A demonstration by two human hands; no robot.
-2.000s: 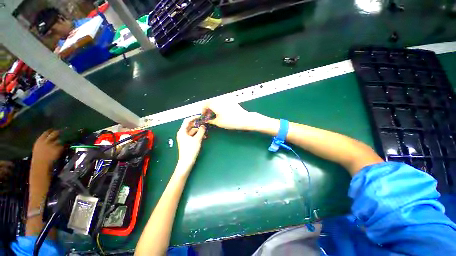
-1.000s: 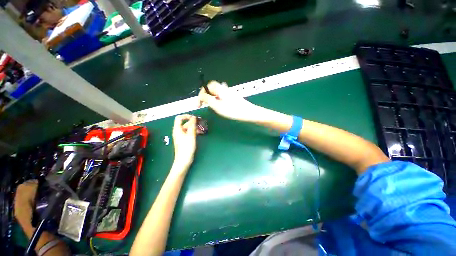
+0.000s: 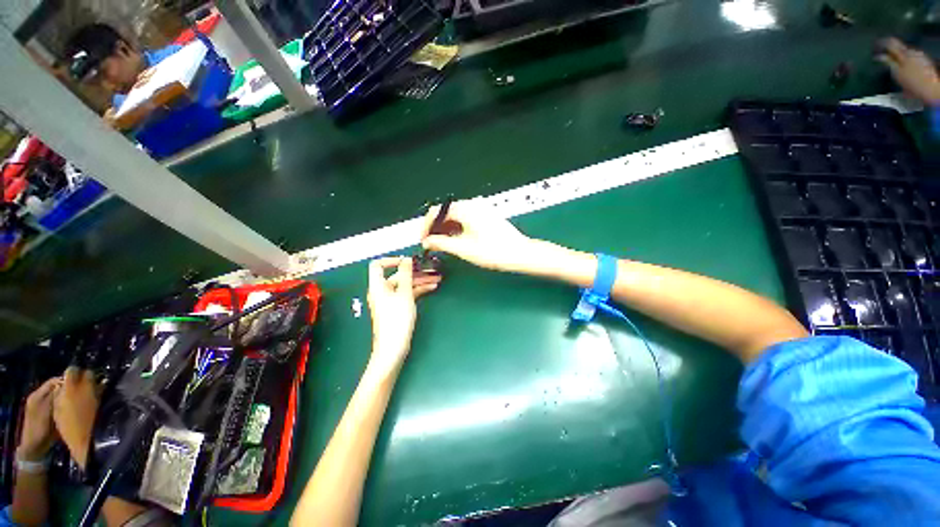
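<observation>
My left hand (image 3: 393,309) holds a small dark electronic assembly (image 3: 426,266) in its fingertips above the green bench. My right hand (image 3: 476,239) holds a slim dark tool (image 3: 440,217) like a pen, upper end pointing up and away, lower end at the assembly. Whether the tip touches it cannot be told. A blue wrist strap (image 3: 602,278) with a thin blue cord is on my right wrist.
A red bin (image 3: 293,412) of dark tools and cables lies left, beside another person's hands (image 3: 52,417). A black blister tray (image 3: 845,206) lies right. A white rail (image 3: 618,165) borders the green belt, which carries a loose dark unit (image 3: 641,120). Another hand (image 3: 909,70) shows upper right.
My right hand first moved away from the left with the dark tool, then came back down to the assembly. Another person's hand has appeared at the upper right.
</observation>
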